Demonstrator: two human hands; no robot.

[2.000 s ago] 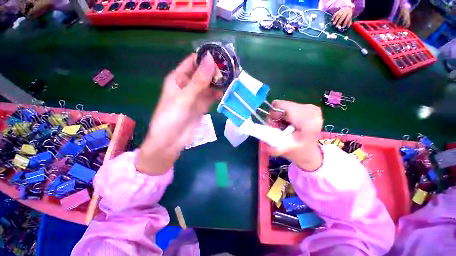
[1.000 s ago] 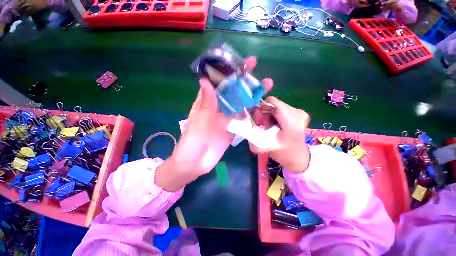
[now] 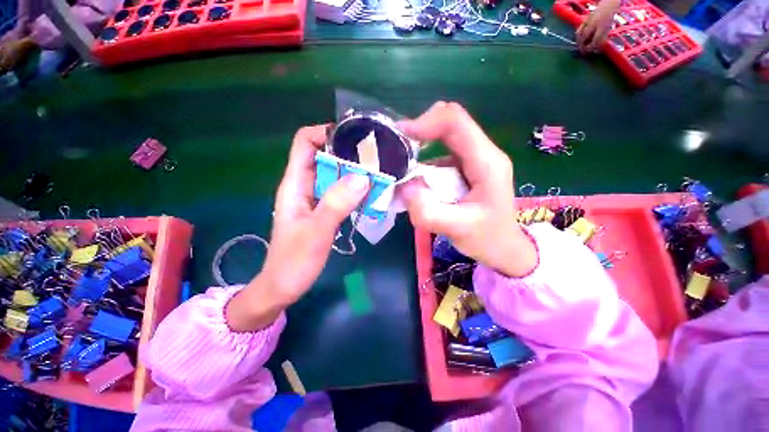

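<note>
A round dark unit point(image 3: 389, 150) with a thin shiny rim and a tan mark on its face is held up above the bench, with clear film at its upper left. A light blue binder clip point(image 3: 327, 175) sits on its lower edge. My left hand point(image 3: 309, 211) grips the clip and the unit's left side, thumb on the clip. My right hand point(image 3: 472, 186) holds a white crumpled cloth point(image 3: 440, 180) at the unit's right edge, fingers at the rim. A white piece also shows below the clip.
Clip trays stand at left point(image 3: 160, 291) and right point(image 3: 628, 278). Pink clips point(image 3: 148, 153) lie beyond both hands. A pale ring point(image 3: 226, 253), green sticker point(image 3: 358, 293) and tan stick point(image 3: 293, 378) lie near. Red compartment trays point(image 3: 211, 35), cabled parts point(image 3: 438, 18) and another person's hand are on the far side.
The light blue clip was in my right hand and is now on the unit's lower edge under my left thumb. My right hand has moved up to the unit's right rim with the cloth.
</note>
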